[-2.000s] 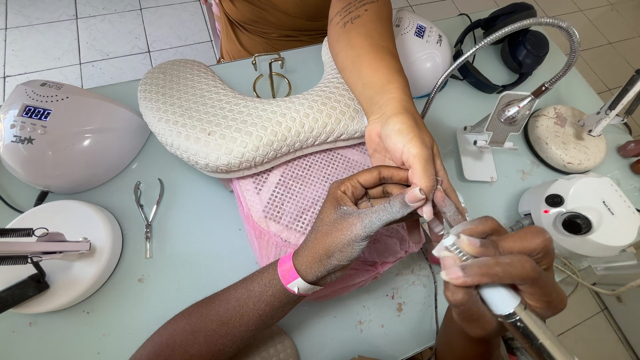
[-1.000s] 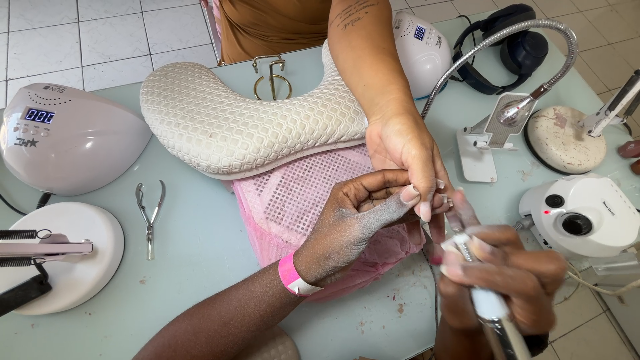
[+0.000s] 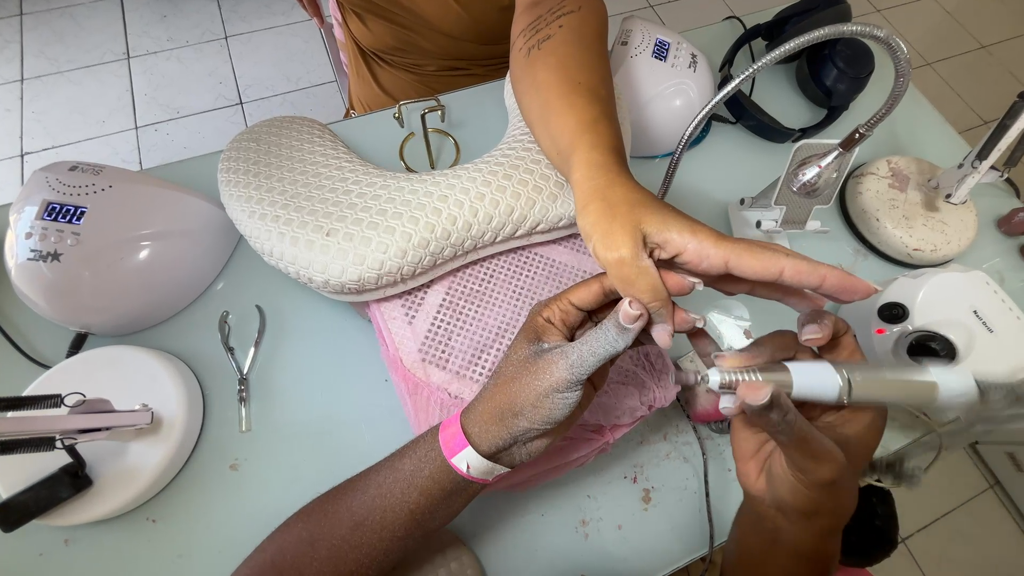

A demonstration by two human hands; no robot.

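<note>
My left hand (image 3: 552,360), dusted with pale powder and wearing a pink-and-white wristband (image 3: 470,450), grips the other person's hand (image 3: 640,240) by the thumb. That hand is stretched out palm down over the edge of a cushion, fingers pointing right. Between the fingers and thumb of my right hand (image 3: 792,432) is an electric nail drill handpiece (image 3: 832,384), held roughly level with its bit pointing left. The bit is just below the thumb tip; whether it touches cannot be told. Beneath my left hand lies a perforated dust collector under a pink cover (image 3: 480,320).
A curved white cushion (image 3: 384,208) supports the person's arm. Nail lamps (image 3: 120,256) (image 3: 664,88), cuticle nippers (image 3: 242,360) and a white lamp base (image 3: 152,432) surround it. At right are the nail drill unit (image 3: 944,320), a phone stand (image 3: 800,192), a flexible metal arm (image 3: 800,40) and headphones (image 3: 768,112).
The other person's hand has turned, its fingers now spread to the right. My right hand has swung the handpiece from a steep slant to nearly level. My left hand still holds on.
</note>
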